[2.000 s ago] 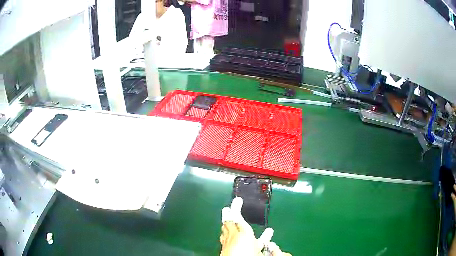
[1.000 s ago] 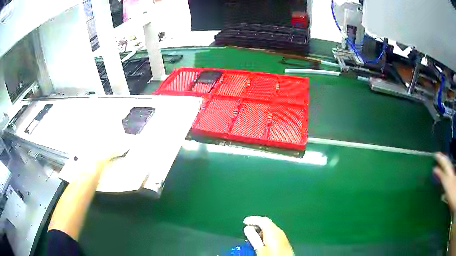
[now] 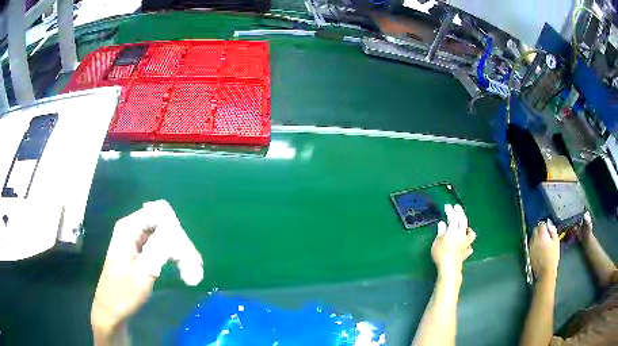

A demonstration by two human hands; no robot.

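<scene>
A phone middle frame [image 3: 415,208] lies on the green surface right of centre, its dark panel with lens rings to the left. My right hand [image 3: 455,238] is at its near right corner, thumb and fingers closed around the edge and hiding that part. White tips cover the fingers. My left hand [image 3: 148,260] is raised at lower left, fingers bent and spread from the thumb, slightly blurred, with nothing in it. Another dark phone frame [image 3: 34,143] lies on the white plate [image 3: 74,128] at left.
A red perforated tray [image 3: 193,81] at upper left holds one dark piece [image 3: 129,57]. A blue film with white scraps [image 3: 271,324] lies at the near edge. At right, another person's hands [image 3: 544,249] are at a grey block [image 3: 564,201]. Metal fixtures with blue tubing [image 3: 484,67] stand upper right.
The view has swung right. My left hand has left the white plate. My right hand has moved from near the blue film to the phone frame on the right.
</scene>
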